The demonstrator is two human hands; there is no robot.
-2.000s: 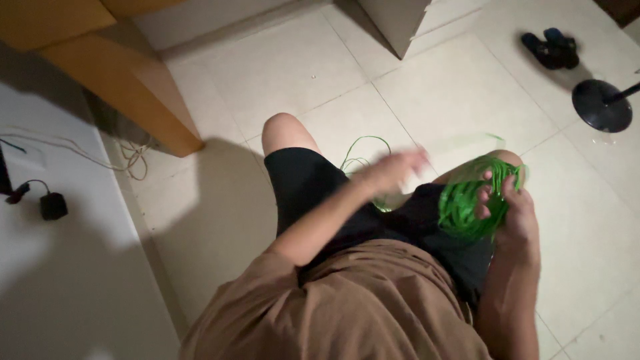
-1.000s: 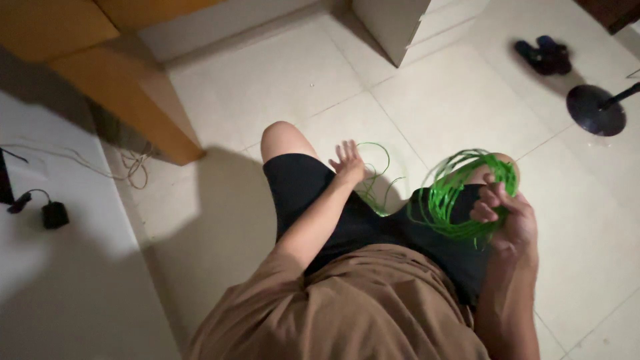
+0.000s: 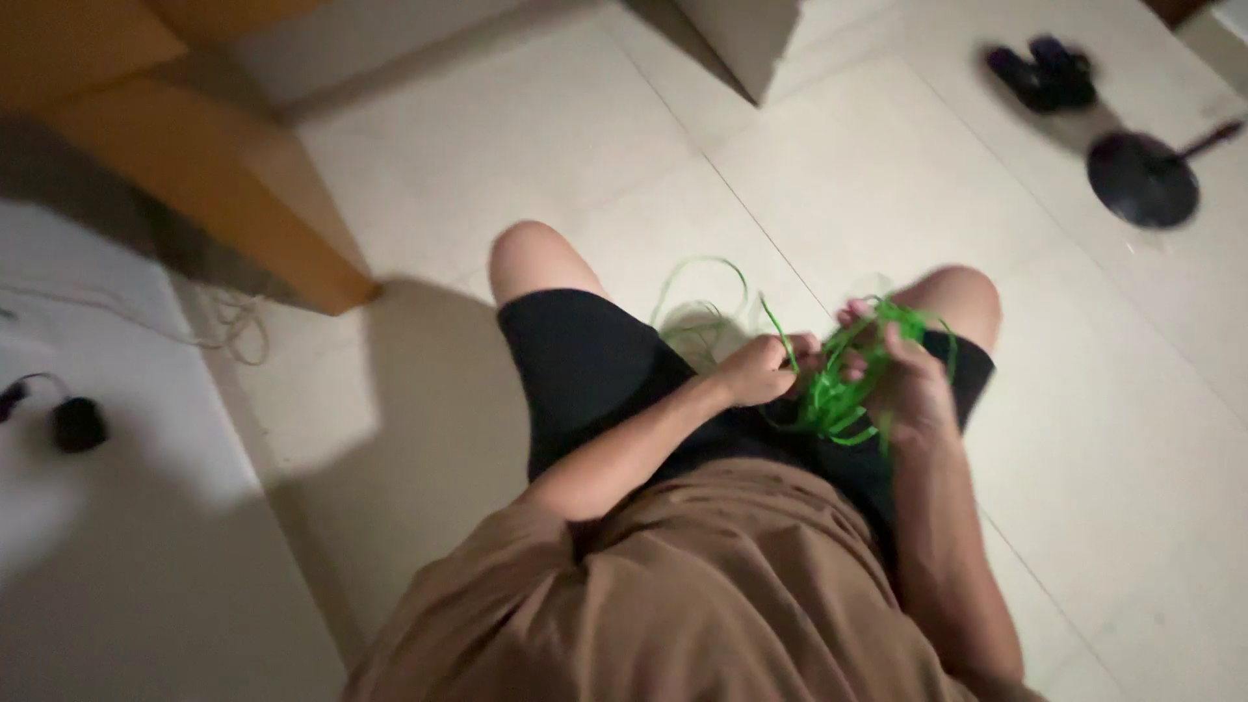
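A coiled bundle of thin green cord (image 3: 838,400) hangs over my right thigh, blurred by motion. My right hand (image 3: 902,375) is closed around the bundle, fingers curled through its loops. Just left of it, my left hand (image 3: 765,370) pinches a strand of the same cord, whose short length sticks up above the fingers. More loose loops of green cord lie between my knees, beyond the left hand, partly in shadow.
A wooden furniture leg (image 3: 244,195) stands at the upper left, with a pale cable (image 3: 244,331) beside it. A black adapter (image 3: 78,424) lies on a white surface (image 3: 146,546). Dark footwear (image 3: 1043,73) and a round black stand base (image 3: 1143,180) are at the upper right.
My left hand, spread apart from the bundle a second ago, has come right beside it and now grips a strand. The bundle in my right hand has moved down and left and looks more bunched.
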